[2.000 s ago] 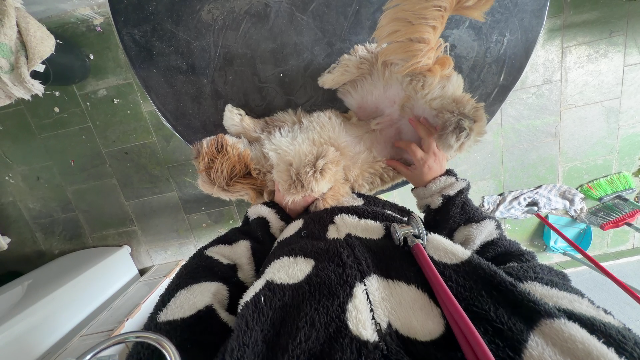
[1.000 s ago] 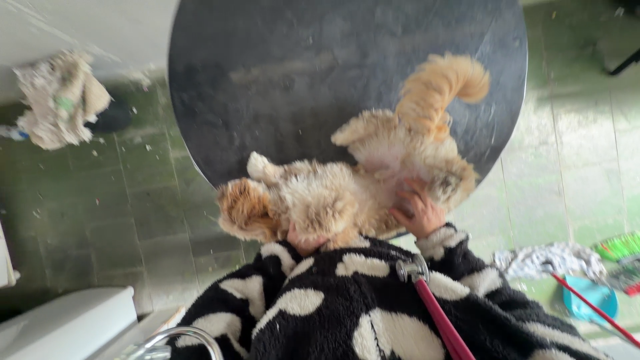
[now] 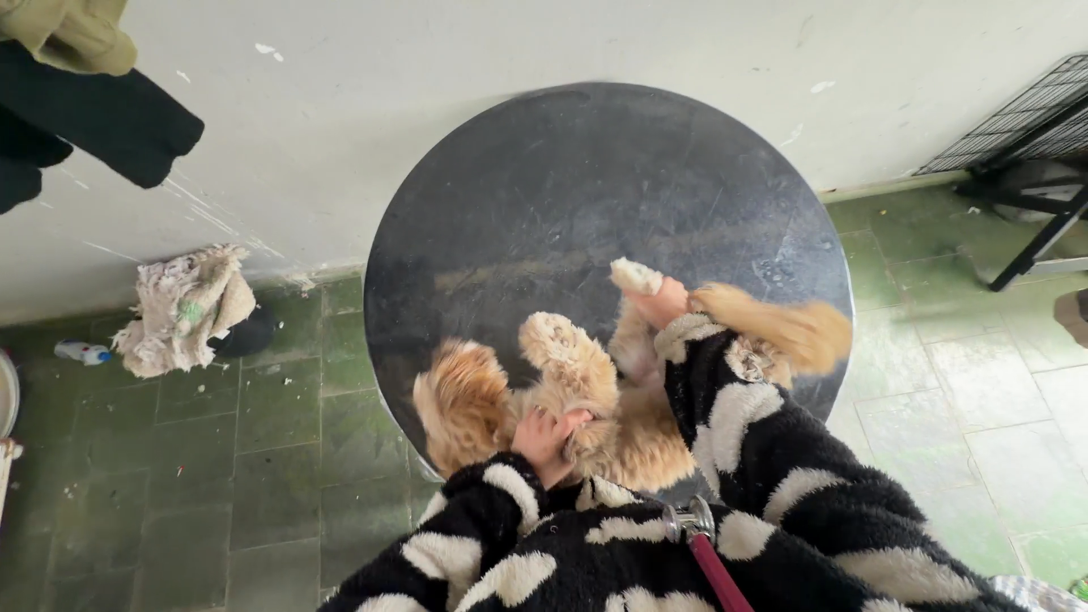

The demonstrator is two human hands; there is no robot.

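Note:
A fluffy cream and tan dog (image 3: 650, 442) lies belly-up at the near edge of a round black table (image 3: 595, 195). Its brown-eared head (image 3: 463, 399) points left and its orange tail (image 3: 782, 327), blurred, lies to the right. My right hand (image 3: 665, 302) grips a raised hind leg just below its white paw (image 3: 636, 276). On the dog's chest, my left hand (image 3: 548, 438) is closed around a front leg near the paw; some of its fingers are hidden in fur. A stethoscope with a dark red tube (image 3: 714, 574) hangs over my black and white fleece.
A pale wall (image 3: 544, 42) stands behind the table. Ragged cloths (image 3: 187, 310) and a small bottle (image 3: 82, 352) are at the left on green floor tiles. Dark garments (image 3: 102, 110) hang upper left. A wire cage panel (image 3: 1011, 119) and a black metal frame (image 3: 1037, 242) are at the right.
My right hand has moved from the dog's belly to a hind leg, now raised. My left hand, earlier mostly hidden under the fur, now shows on the chest. The view has shifted towards the wall.

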